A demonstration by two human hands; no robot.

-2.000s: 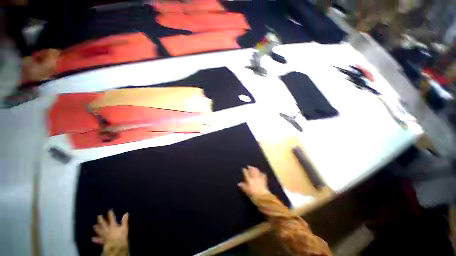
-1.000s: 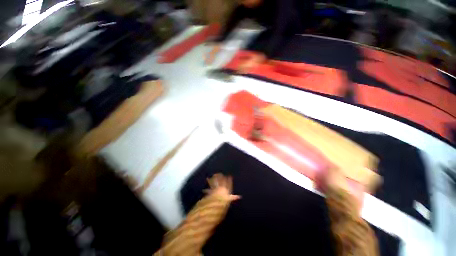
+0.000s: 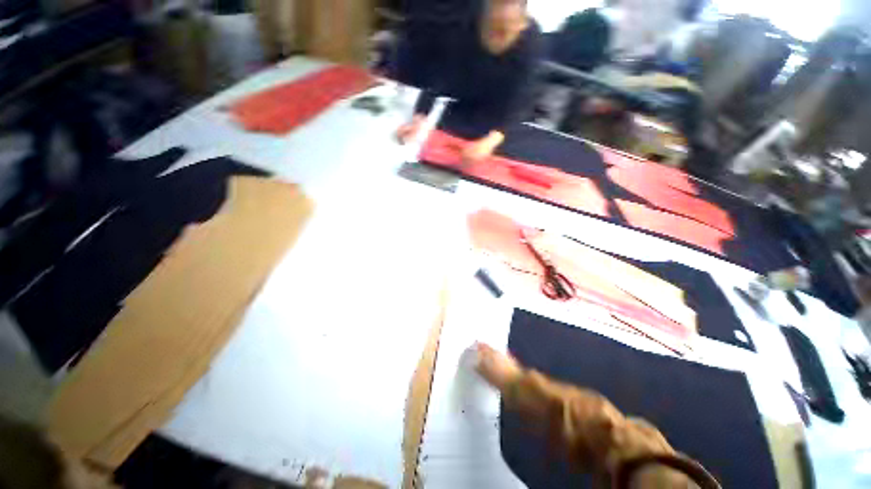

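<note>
A black cloth [image 3: 630, 401] lies flat at the lower right. My right hand [image 3: 489, 363], blurred, is beside its upper left edge, over the white table [image 3: 353, 277]. Its brown-orange sleeve reaches in from the lower right, over the cloth. I cannot tell whether its fingers hold anything. My left hand is not in view. Beyond the cloth lie overlapping red card patterns [image 3: 501, 234] and a tan one, with shears [image 3: 554, 285] on top. A small dark weight [image 3: 489, 282] lies left of them.
Brown card pieces [image 3: 220, 258] and black cloth pieces [image 3: 86, 277] lie at the left. A narrow brown strip [image 3: 420, 382] lies left of my hand. Across the table a person [image 3: 468, 67] in dark clothes has hands by red patterns. A folded black cloth [image 3: 812, 372] lies at the right.
The view has swung left, and the cloth now shows at the lower right. My left hand has left the picture. My right hand has moved from the patterns to beside the cloth's left edge.
</note>
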